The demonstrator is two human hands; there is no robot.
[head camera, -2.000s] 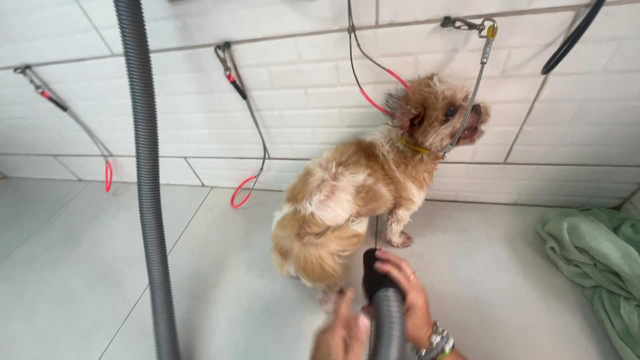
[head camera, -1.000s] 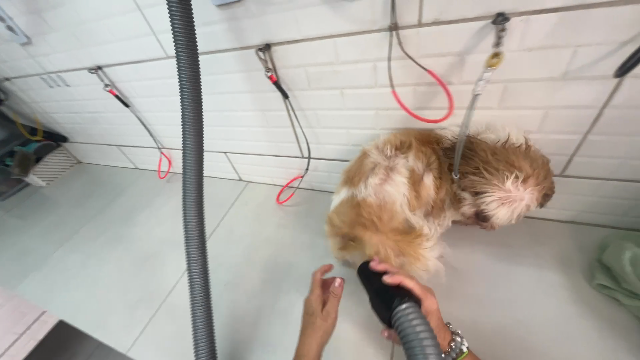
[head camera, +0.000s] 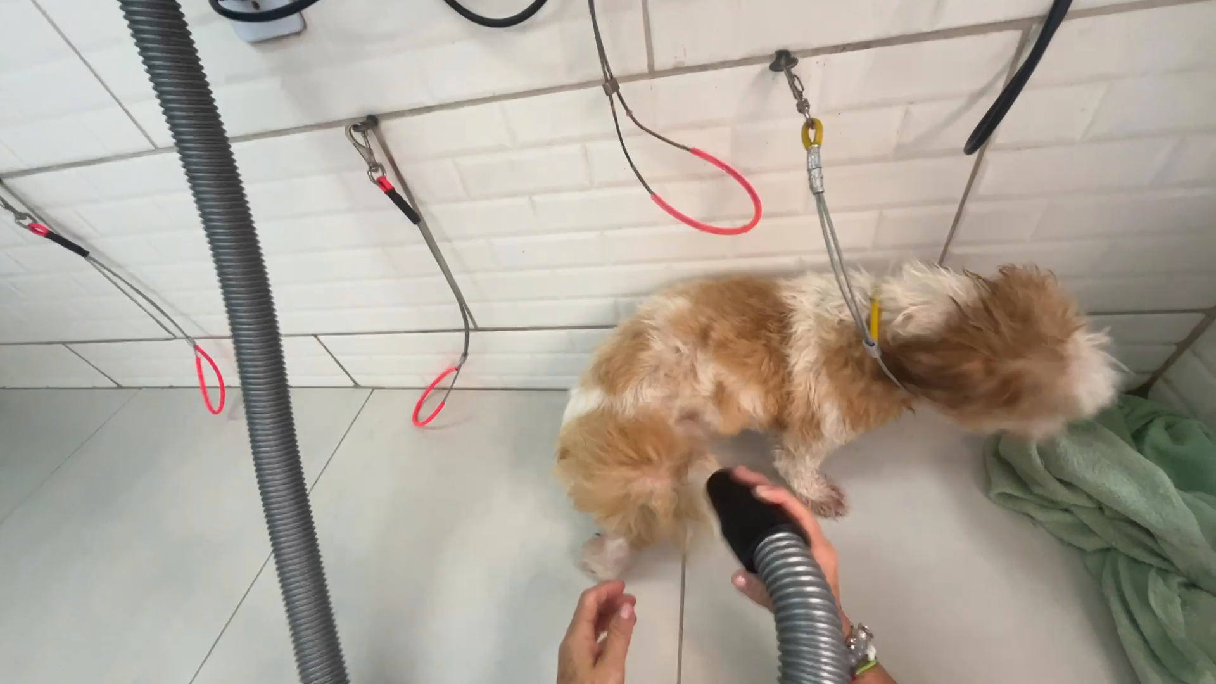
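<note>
A tan and white dog [head camera: 722,351] with damp-looking fur stands beside the tiled wall, its blurred head at the right near the towel. A grooming loop [head camera: 831,228] clipped to the wall runs to its neck. My right hand [head camera: 803,532] grips the black nozzle [head camera: 750,518] of a grey ribbed dryer hose [head camera: 807,608], which points at the fur of the dog's hind leg and belly. Just below the dog's hind paw [head camera: 605,556] is my left hand [head camera: 598,632], fingers slightly curled and apart from the thumb, holding nothing. Whether it touches the paw is unclear.
A green towel [head camera: 1121,503] lies bunched at the right. Another grey ribbed hose [head camera: 252,361] hangs across the left side. Several loops with red ends hang on the wall, one [head camera: 708,190] above the dog. A black cable [head camera: 1021,81] hangs at the upper right.
The dog, curled with its head low a second ago, now stands stretched out with its head toward the towel. My right hand keeps hold of the nozzle. The view has shifted.
</note>
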